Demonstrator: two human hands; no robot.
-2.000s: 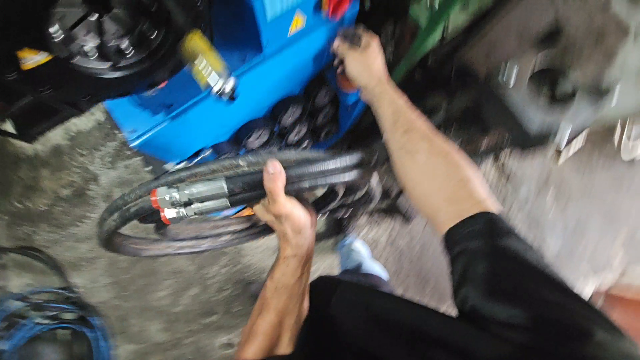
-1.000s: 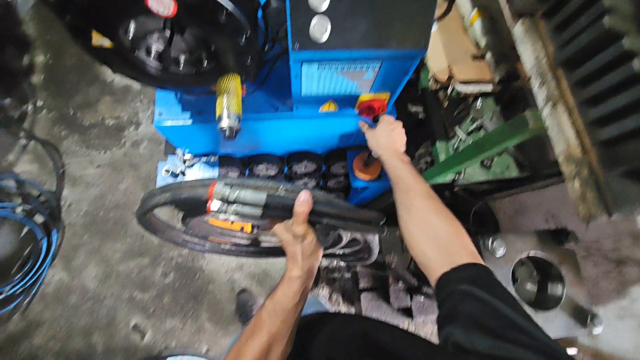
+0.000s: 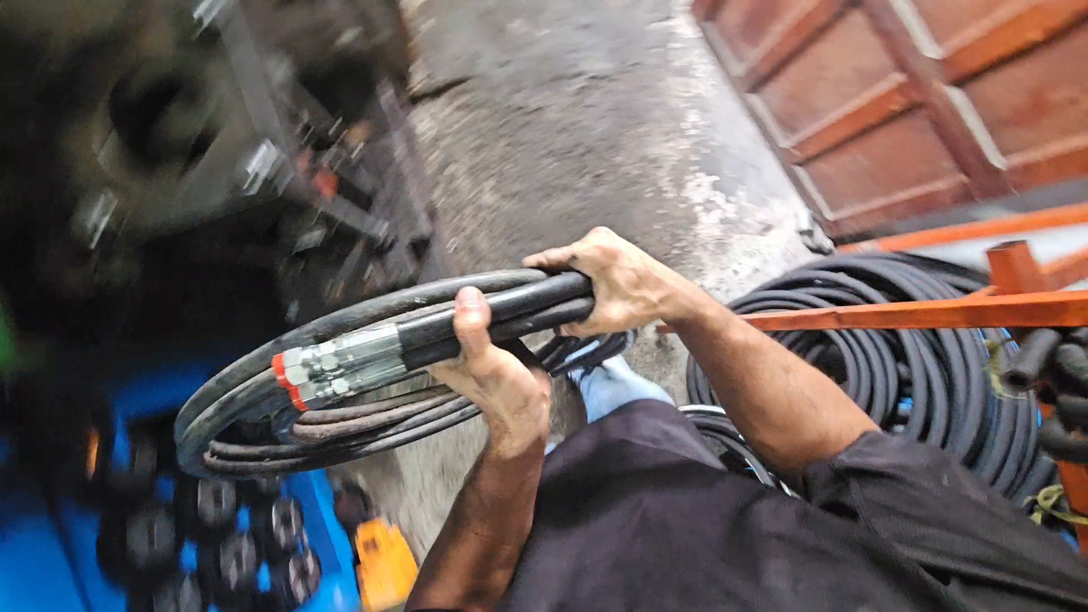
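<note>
A coiled black hydraulic hose (image 3: 340, 319) hangs in front of me at the middle left. My left hand (image 3: 501, 374) grips the bundle from below, its thumb over the hose just right of the metal fittings. Those steel hose fittings (image 3: 344, 365) lie side by side and carry red caps at their ends. My right hand (image 3: 616, 285) is closed around the right bend of the same coil, fingers partly behind it.
Large black hose coils (image 3: 918, 365) stand at the right behind an orange metal rack (image 3: 892, 316). A red-brown panelled door (image 3: 901, 110) is at the upper right. Blurred machinery fills the left, with a blue machine (image 3: 327, 518) holding round black dies at the lower left. Concrete floor (image 3: 561, 127) runs between.
My right hand has left the red and yellow switch on the blue machine and now holds the hose coil. My left hand keeps its grip. The view has swung right.
</note>
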